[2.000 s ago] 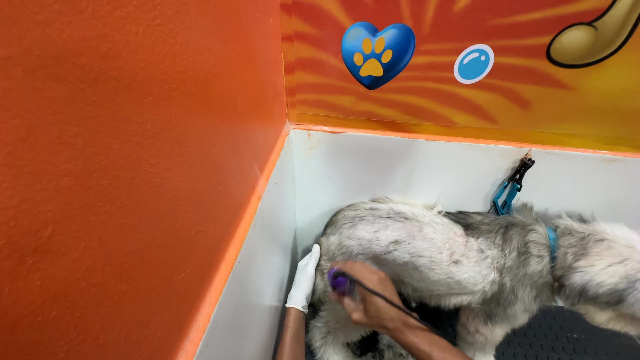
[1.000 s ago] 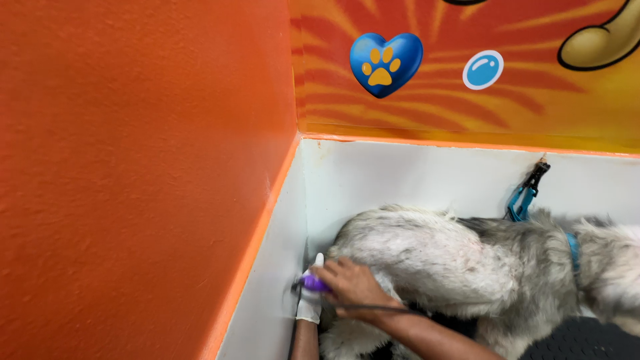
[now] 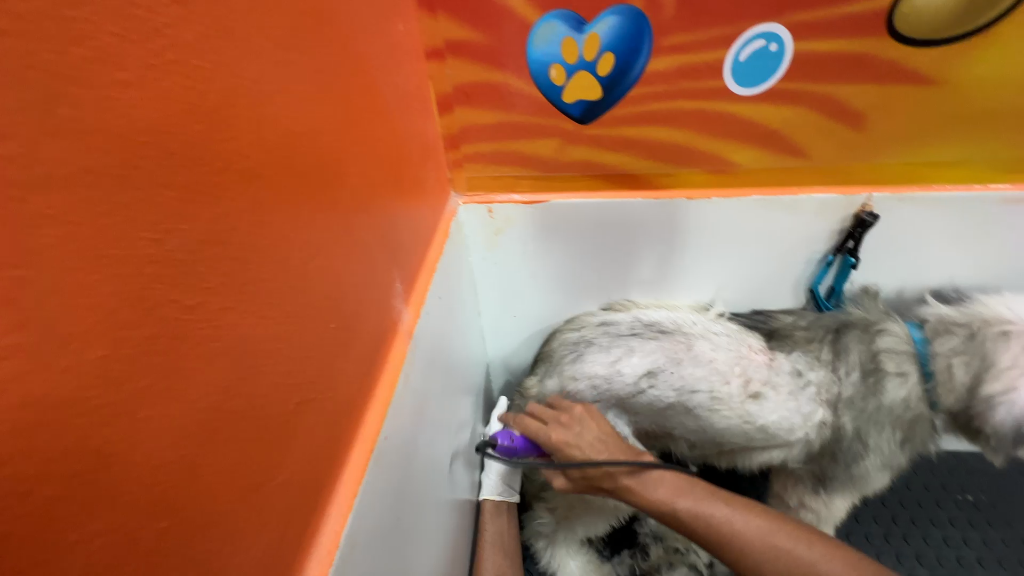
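Note:
A grey and white dog (image 3: 680, 376) stands side-on in the white-walled corner, its rear to the left and its head at the right edge. My right hand (image 3: 580, 440), ungloved, is closed on a purple electric clipper (image 3: 516, 444) at the dog's rear; the clipper's blade end is hidden. A black cord (image 3: 608, 464) runs from the clipper across my right wrist. In a white glove, my left hand (image 3: 500, 472) is at the dog's rear, partly behind the clipper, and its grip is hidden. A blue collar (image 3: 922, 364) circles the dog's neck.
A blue and black strap with a clip (image 3: 844, 260) hangs on the white back wall (image 3: 640, 248) above the dog. An orange wall (image 3: 200, 280) rises at the left. Under the dog lies a black textured mat (image 3: 944, 512), with loose fur (image 3: 664, 544) near its legs.
My right hand has moved left with the clipper, from the dog's hindquarter to over my gloved left hand. The clipper has turned, so its cord end now points left.

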